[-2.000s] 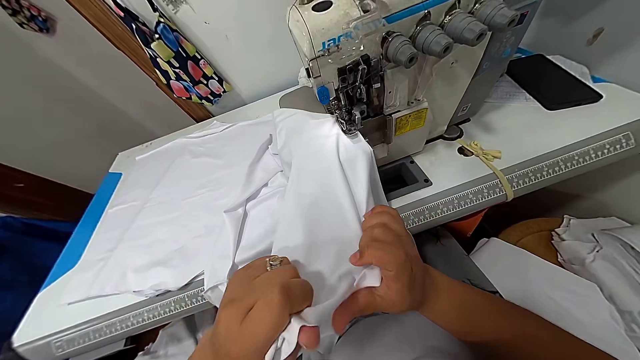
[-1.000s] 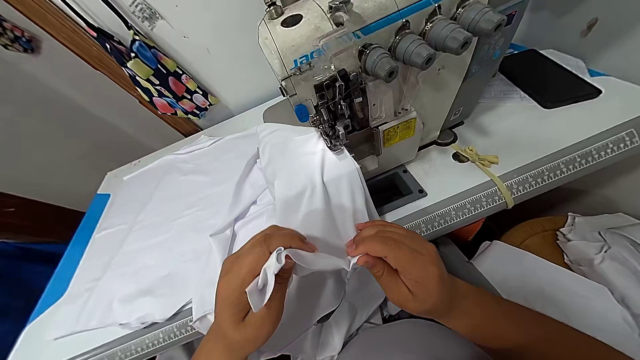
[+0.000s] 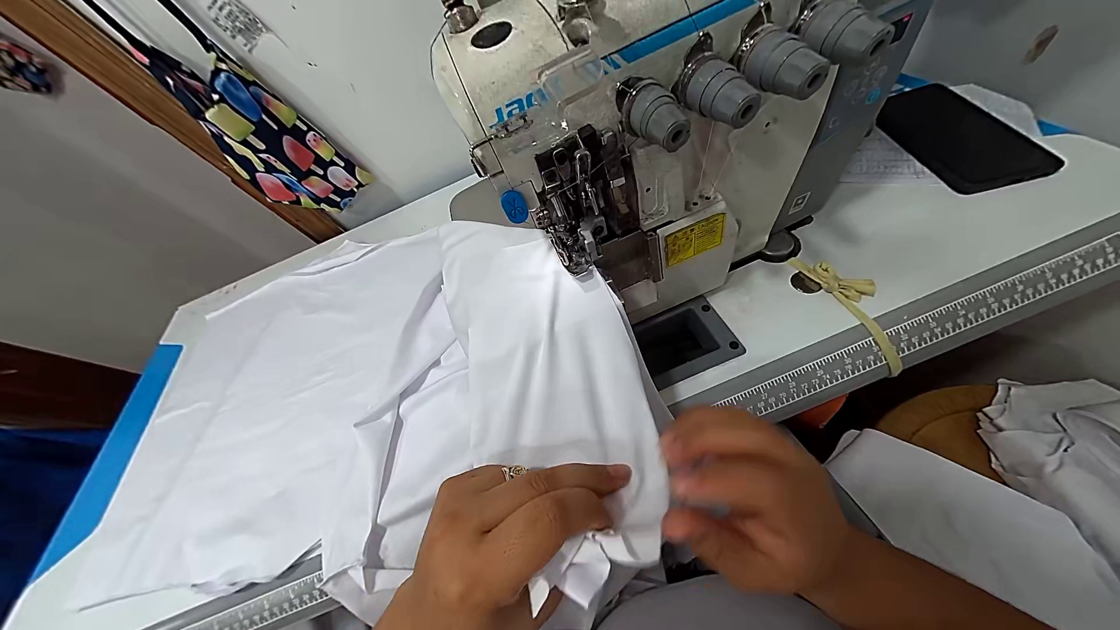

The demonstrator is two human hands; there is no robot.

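White fabric (image 3: 542, 367) lies across the sewing table, its upper right edge under the presser foot (image 3: 577, 258) of a Jack overlock sewing machine (image 3: 516, 79). My left hand (image 3: 516, 534), with a ring on one finger, grips the gathered near end of the cloth, fingers on top. Blurred by motion, my right hand (image 3: 752, 499) is at the cloth's right edge with its fingers curled; whether it touches or pinches the edge cannot be told. Below my left hand, the folded ends hang over the table's edge.
A measuring tape strip (image 3: 945, 328) runs along the table's front edge, with a yellow tie (image 3: 844, 284) looped over it. A black phone (image 3: 971, 140) lies at the back right. White fabric pieces (image 3: 1059, 446) rest at lower right. A printed cloth item (image 3: 280, 149) hangs behind.
Both hands were together on the near end of the cloth a second ago. My right hand has moved off to the right, while my left hand now lies flatter over the fabric.
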